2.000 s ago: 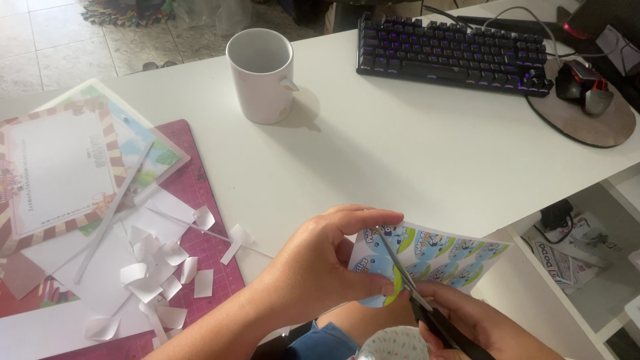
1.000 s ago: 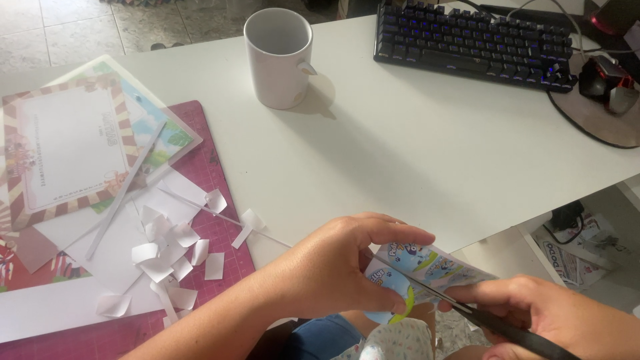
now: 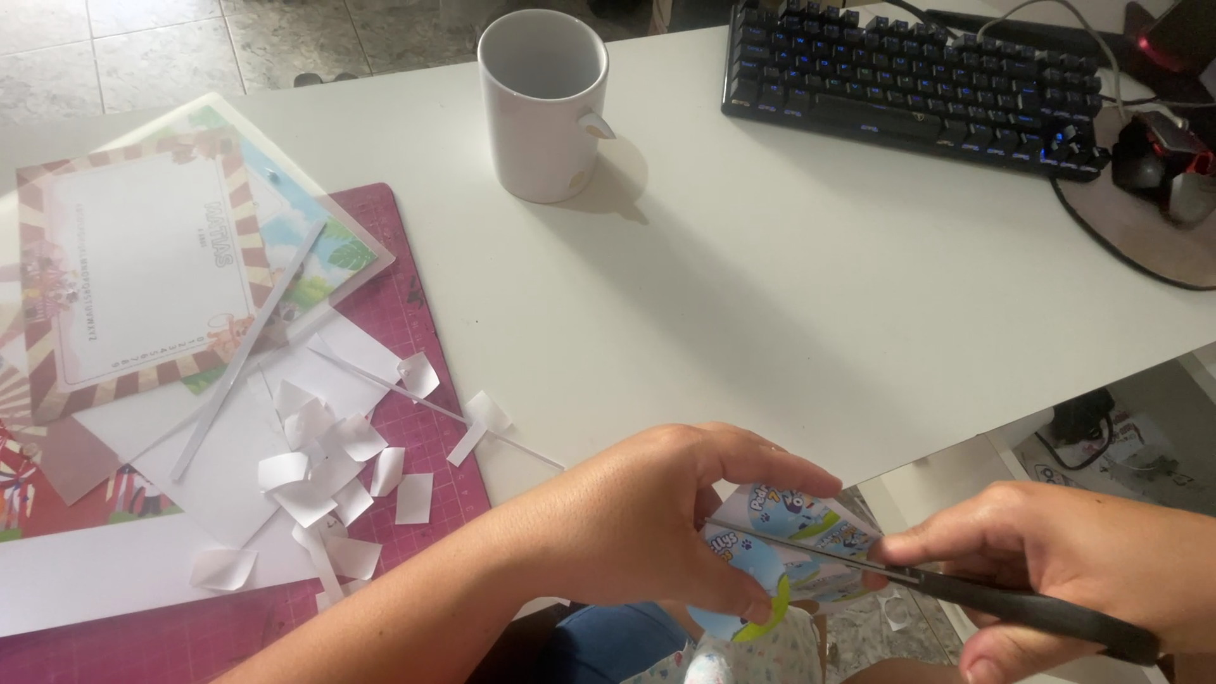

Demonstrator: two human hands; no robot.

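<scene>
My left hand (image 3: 655,513) holds a printed sticker sheet (image 3: 807,518) with blue and green round designs, just past the desk's front edge. A partly cut blue label (image 3: 746,575) bends down under my left thumb. My right hand (image 3: 1054,560) grips black-handled scissors (image 3: 997,597), whose blades lie across the sheet between the label and the rest of it. The blade tips reach close to my left fingers. Both hands are above my lap. How far the blades are apart is hard to tell.
A white mug (image 3: 543,114) stands on the white desk (image 3: 741,313). Small curled paper scraps (image 3: 309,475) lie over white paper and a pink cutting mat (image 3: 408,313), beside printed sheets (image 3: 142,266). A black keyboard (image 3: 902,95) and a mouse (image 3: 1159,171) are at upper right. An open shelf (image 3: 1121,427) is below.
My right hand and the scissors have moved right and turned flatter relative to the sheet. The blue label under my left thumb hangs further apart from the sheet.
</scene>
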